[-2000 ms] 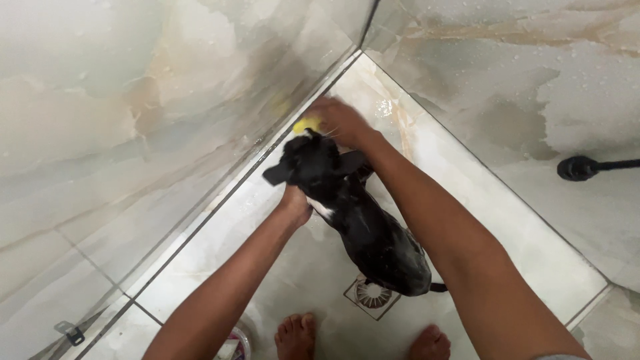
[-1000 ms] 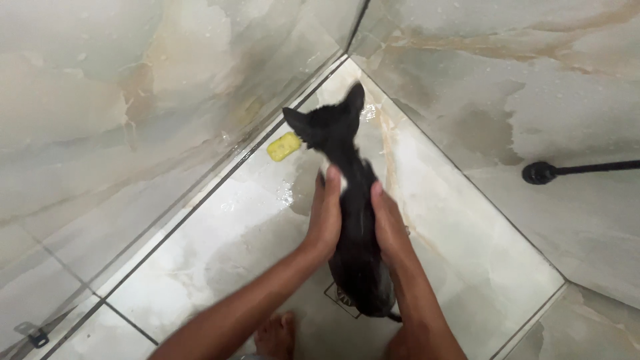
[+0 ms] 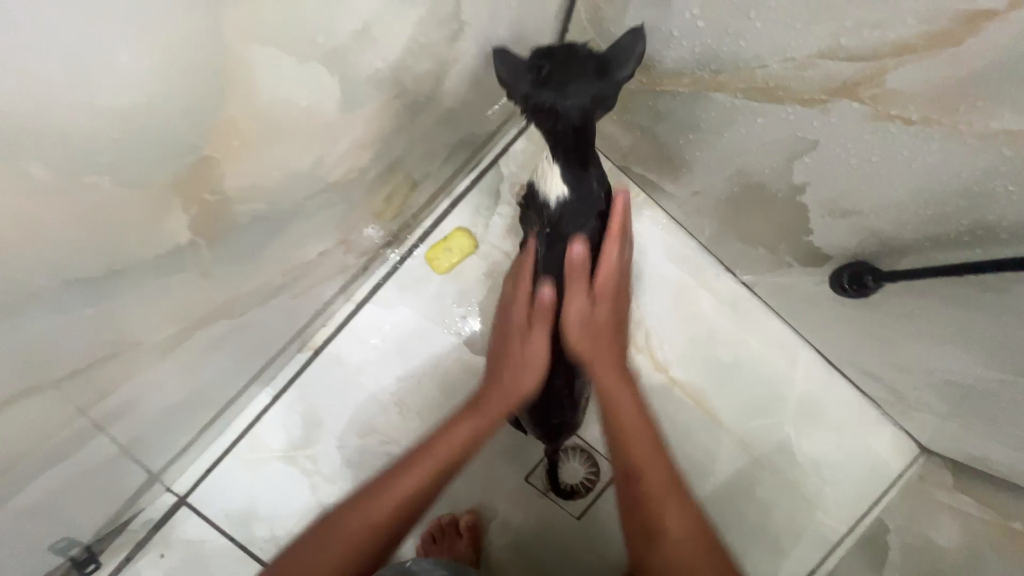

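Observation:
A small black dog (image 3: 568,212) with a white neck patch and upright ears stands wet in the shower corner, its head toward the walls. My left hand (image 3: 520,332) lies along the left side of its body, and my right hand (image 3: 596,300) lies along the right side. Both are spread on its coat, thumbs over its back, and slightly blurred. A yellow soap bar (image 3: 451,250) lies on the tiles to the left of the dog, touched by neither hand. The dog's tail hangs over the round floor drain (image 3: 578,472). Its legs are mostly hidden.
Marble-patterned walls (image 3: 896,160) with water drops meet behind the dog. A black fitting with a bar (image 3: 856,279) sticks out at the right. My bare foot (image 3: 450,540) is on the floor at the bottom. A small dark metal piece (image 3: 78,554) is at the lower left.
Two seconds ago my right hand was by the dog's head, near something yellow; one second ago both hands were on its body and the soap lay on the floor. The dog's head has moved toward the corner.

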